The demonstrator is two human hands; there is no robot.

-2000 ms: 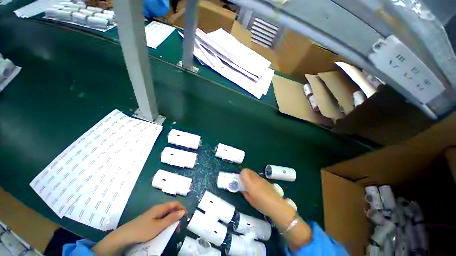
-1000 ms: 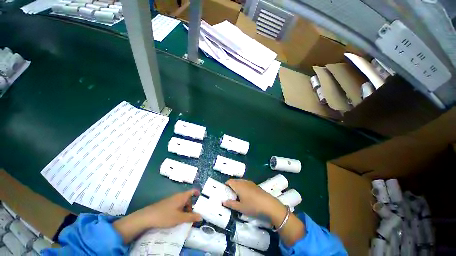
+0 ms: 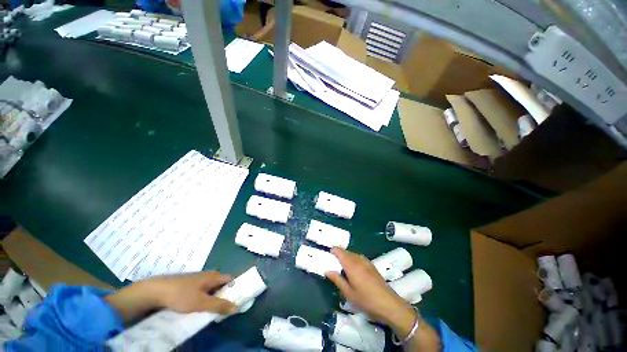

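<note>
My left hand (image 3: 185,292) holds a white cylindrical unit (image 3: 246,287) at its lower end, with a label sheet (image 3: 161,331) under the hand. My right hand (image 3: 364,282) has its thumb and fingers on the right end of another white unit (image 3: 316,261), which lies at the bottom of a short column. Three units (image 3: 260,239) lie in a column to the left of it. More units (image 3: 293,335) lie near the front, some partly behind my right hand. Any small label on the fingers is too small to tell.
Printed label sheets (image 3: 172,220) lie at left. A large carton (image 3: 505,292) of units stands at right, another carton (image 3: 48,258) at lower left. A grey post (image 3: 218,89), loose papers (image 3: 344,79) and a divided carton (image 3: 433,130) are beyond.
The two middle units have left their place: one appears in my left hand, one under my right hand below the right column. My left hand has moved left. The whole view has shifted slightly.
</note>
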